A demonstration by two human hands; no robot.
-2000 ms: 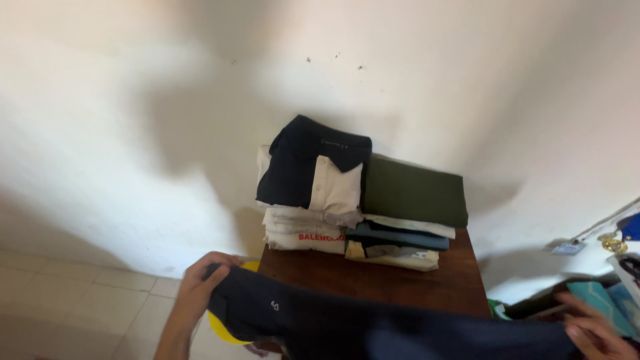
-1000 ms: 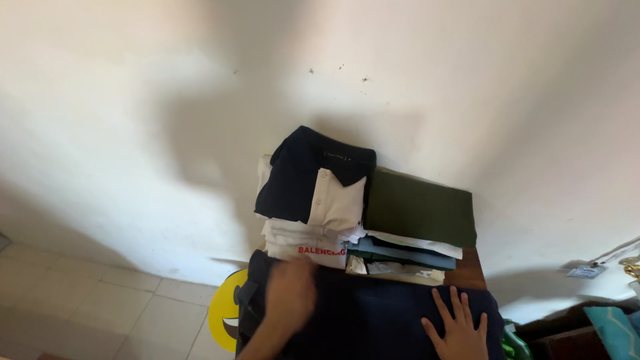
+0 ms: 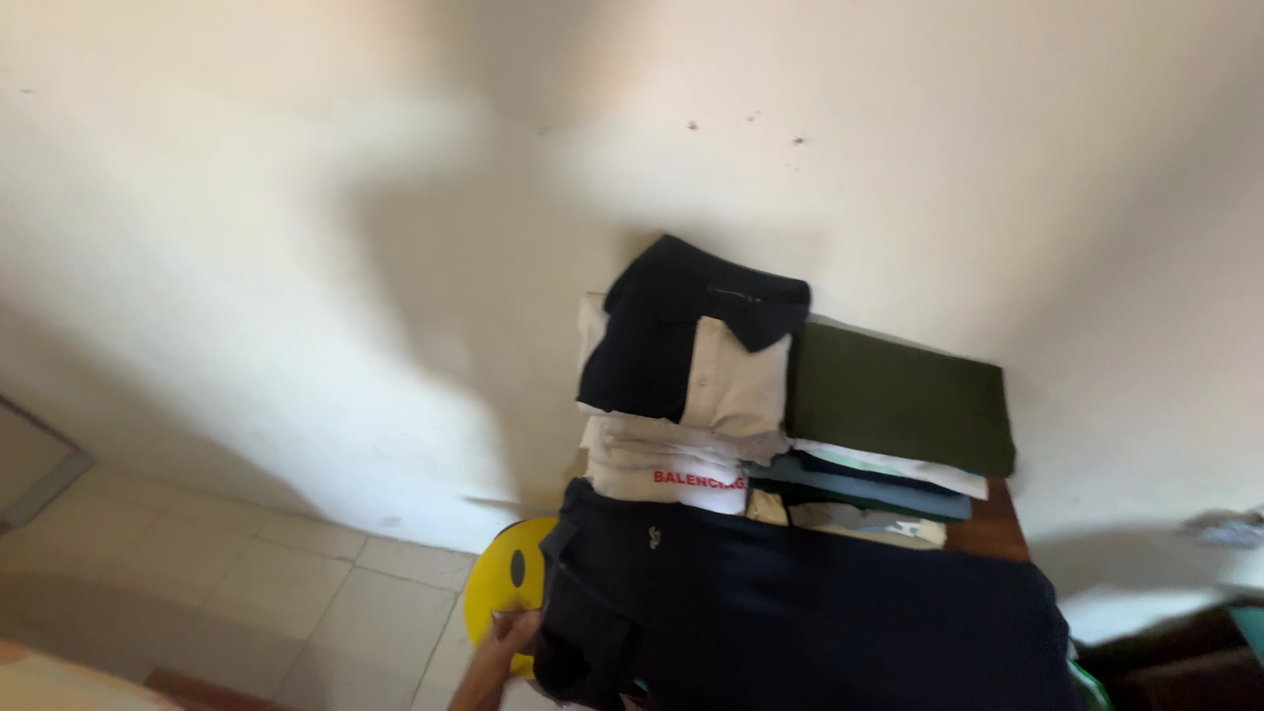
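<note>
A dark navy garment with a small light emblem (image 3: 829, 602) lies spread over the front of a wooden table (image 3: 997, 523). At its left edge, low in the view, my left hand (image 3: 509, 642) has its fingers at the cloth; blur hides whether they grip it. My right hand is out of view. Behind the garment stands a stack of folded clothes, topped by a navy and cream collared shirt (image 3: 642, 346), with a folded white garment with red lettering (image 3: 671, 479) lower down. Beside it, a folded olive green cloth (image 3: 899, 395) tops a second stack.
A yellow round thing with a smiley face (image 3: 509, 573) shows left of the table, above the tiled floor (image 3: 336, 612). The pale wall (image 3: 296, 296) rises behind the stacks. Dark and green things, partly cut off, are at the lower right.
The navy garment was held up between both hands, then lay on the table under them. My left hand has moved to its left edge, and my right hand has left the view.
</note>
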